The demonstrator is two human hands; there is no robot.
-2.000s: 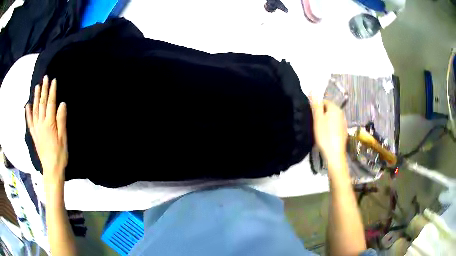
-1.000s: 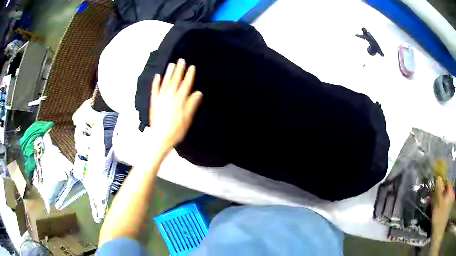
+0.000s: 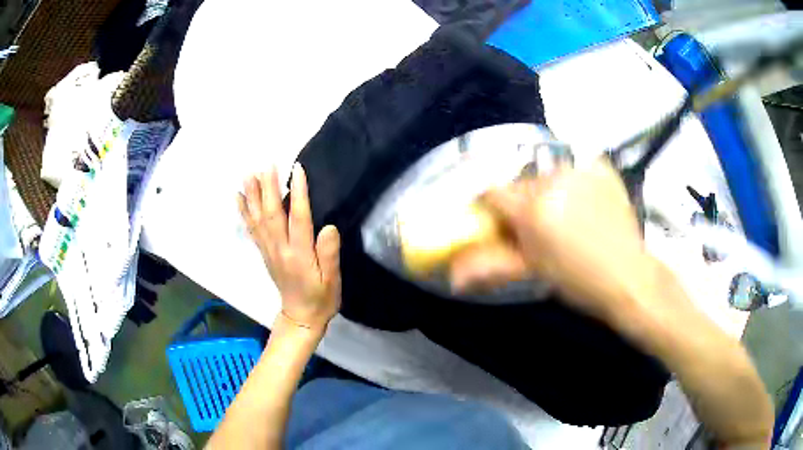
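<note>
The black garment (image 3: pixel 379 123) lies spread over the white padded pressing board (image 3: pixel 255 79). My right hand (image 3: pixel 563 228) is closed around the yellow-brown handle of the steam iron (image 3: pixel 396 206). The iron is blurred, over the middle of the garment, with its pointed silver end towards the left. I cannot tell whether it touches the cloth. My left hand (image 3: pixel 295 250) lies flat with fingers apart at the garment's left edge, partly on the white board, holding nothing.
White hangers (image 3: pixel 97 220) hang in a bundle at the left. A blue slotted basket (image 3: pixel 214 373) is on the floor below. A blue sheet-like piece (image 3: pixel 572 31) lies behind the garment. A spray bottle (image 3: pixel 704 204) and a round container (image 3: pixel 745 292) lie at the right.
My right hand has gone from the iron rest to the garment's middle with the iron. My left hand is now at the garment's left edge. The view has swung.
</note>
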